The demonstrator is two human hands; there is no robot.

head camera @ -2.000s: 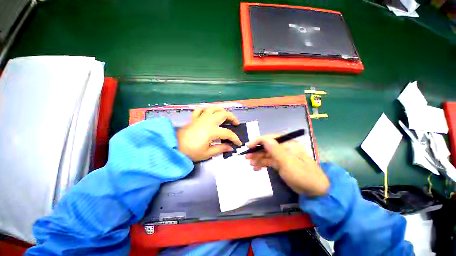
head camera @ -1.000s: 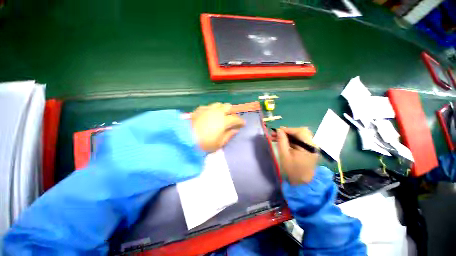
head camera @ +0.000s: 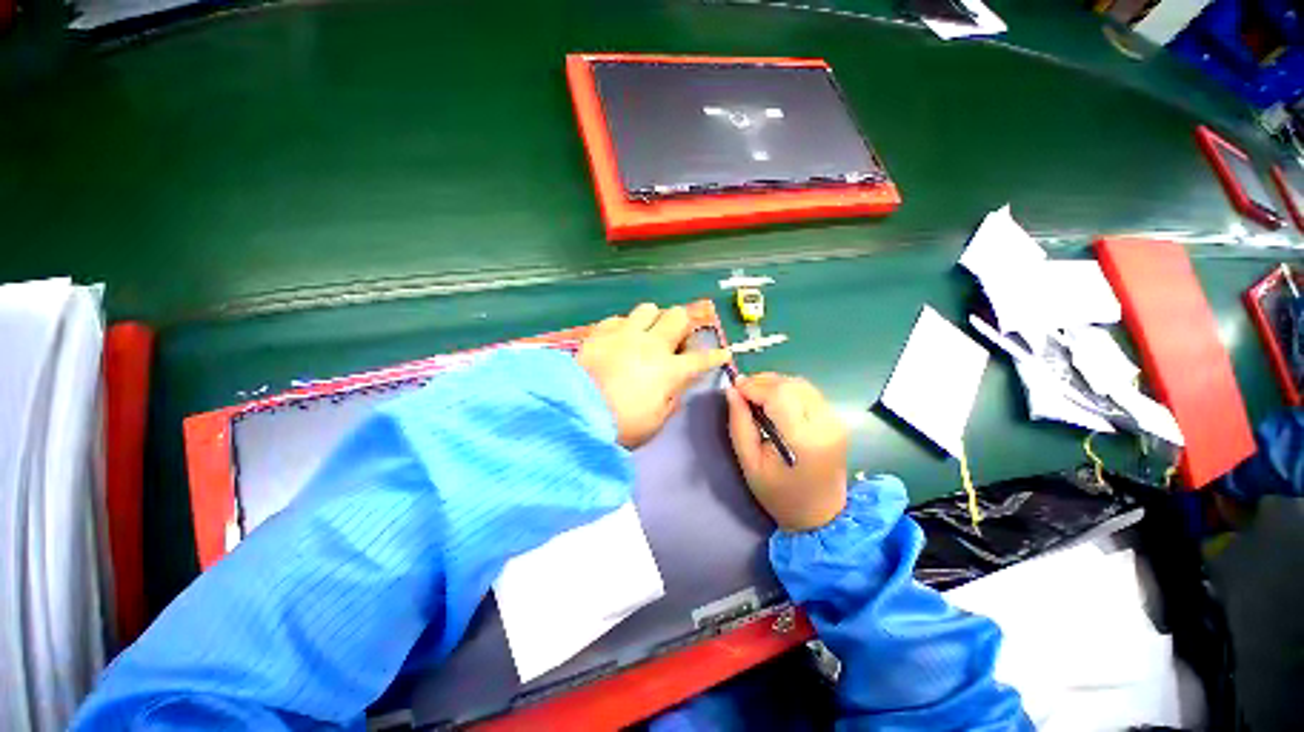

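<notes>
A dark grey laptop lid (head camera: 701, 529) lies on a red-orange foam pad (head camera: 212, 479), turned slightly. A white liner sheet (head camera: 579, 594) lies on the lid, partly under my left sleeve. My left hand (head camera: 644, 369) lies on the lid's far right corner, fingers spread, its index finger near the tweezer tips. My right hand (head camera: 787, 446) holds black tweezers (head camera: 772, 433) like a pen, tips at the lid's right edge near that corner. Any small piece at the tips is too small to tell.
Another lid (head camera: 737, 129) on a red pad lies beyond. A small yellow item (head camera: 749, 305) is taped near the corner. Liner scraps (head camera: 1051, 336) and a black bag (head camera: 987, 529) are right; a white stack (head camera: 50, 501) is left. A sleeve shows at the right rim.
Both hands have moved from the white sheet to the lid's far right corner. In the last second the right hand has moved left, onto the lid's edge. The view has shifted right.
</notes>
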